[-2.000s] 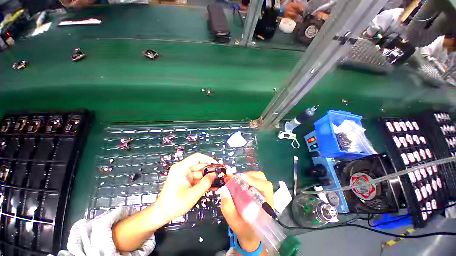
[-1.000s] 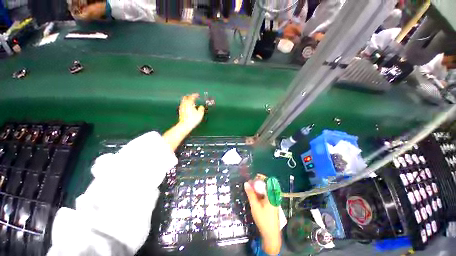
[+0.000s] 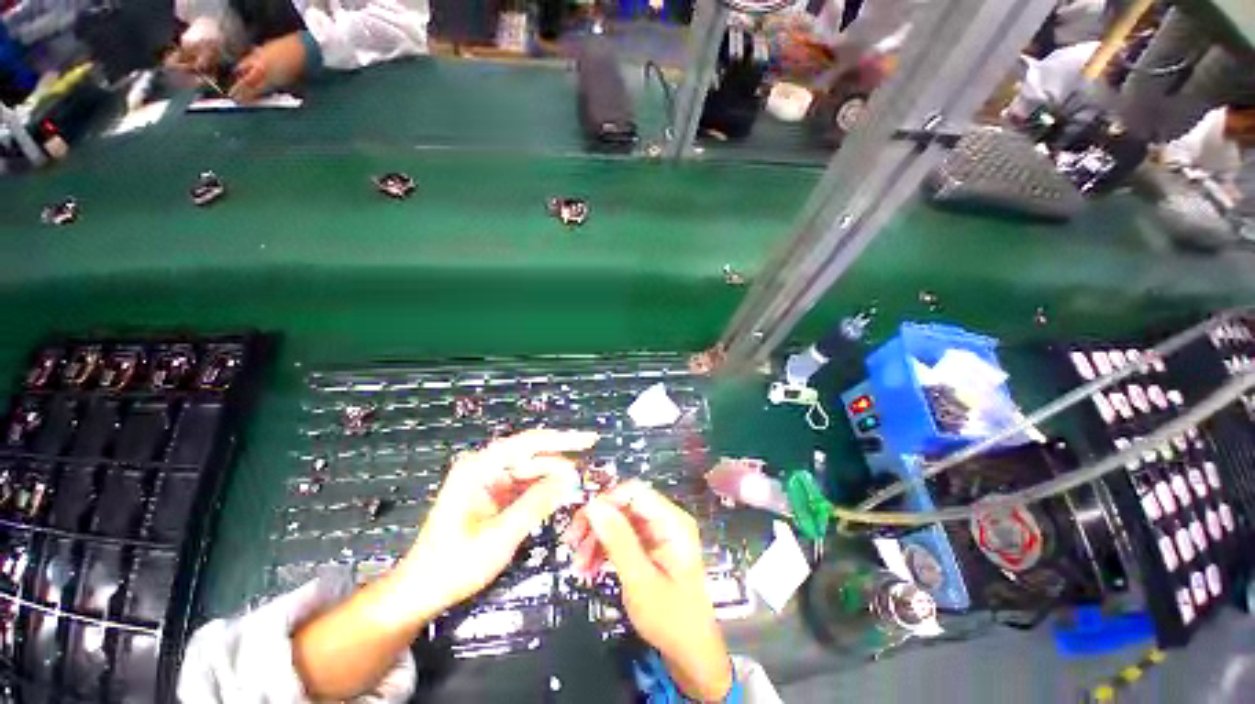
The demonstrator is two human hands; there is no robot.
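Observation:
My left hand (image 3: 482, 512) and my right hand (image 3: 650, 561) are close together over the clear blister tray (image 3: 314, 539). A small shiny part (image 3: 597, 476) shows at my left fingertips; what it is cannot be made out. The right fingertips are bunched just below it; whether they grip anything is unclear. The pink glue syringe (image 3: 750, 486), with its green end cap and hose, lies right of the tray, out of my hands. Small dark and shiny parts lie scattered in the clear tray.
A black tray (image 3: 124, 550) with dark units is at left. Several small units, one at centre (image 3: 569, 211), lie on the green belt (image 3: 454, 234). A slanting metal post (image 3: 895, 172), blue bin (image 3: 950, 385), fan (image 3: 1005, 534) and round jar (image 3: 860, 602) are at right. Another person's hands show top left.
My left hand has come back from the belt to the tray. My right hand has let go of the syringe and moved left beside it. A dark unit now lies at the belt's centre.

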